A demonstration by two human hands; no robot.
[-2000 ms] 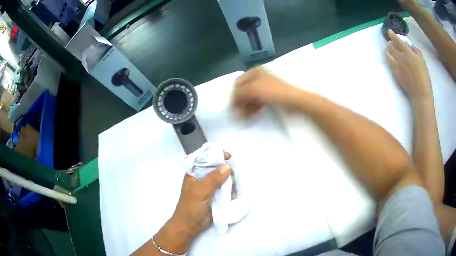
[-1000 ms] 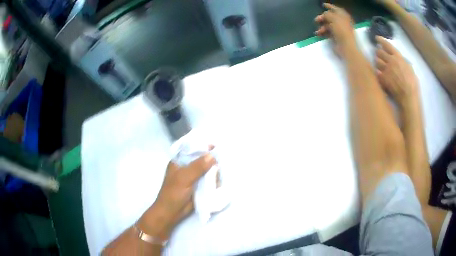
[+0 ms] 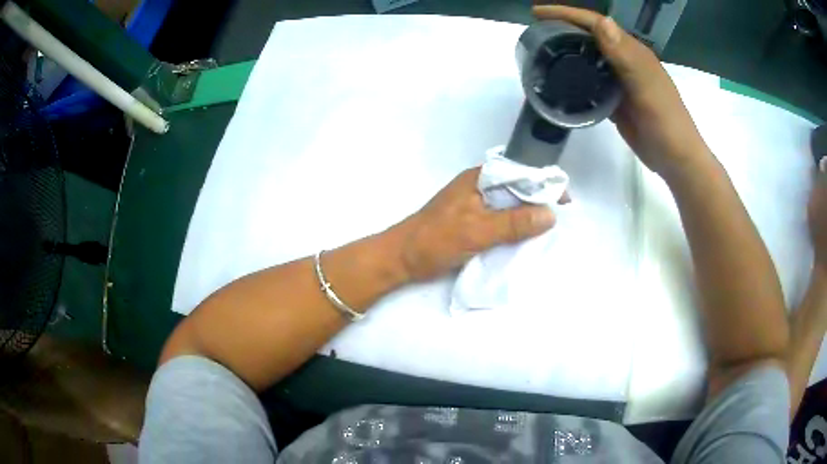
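A dark grey handheld blower (image 3: 569, 74) is held above the white bench sheet (image 3: 326, 118), its round ringed end facing up towards me. My left hand (image 3: 481, 222) grips its handle through a crumpled whitish plastic sleeve (image 3: 485, 276), which hangs below the fingers. My right hand (image 3: 635, 82) is at the upper right of the barrel, with its fingers around the rim and side.
A retail box (image 3: 651, 20) stands partly hidden behind my right hand at the top edge. A black floor fan (image 3: 32, 199) is at the far left. A pale rod (image 3: 86, 68) lies at upper left. Another person's arm (image 3: 812, 299) is at the right edge.
My right hand has come from the bench's far edge onto the blower's barrel. The view has tilted down, so the bench's near edge and my lap show and the boxes are mostly out of view.
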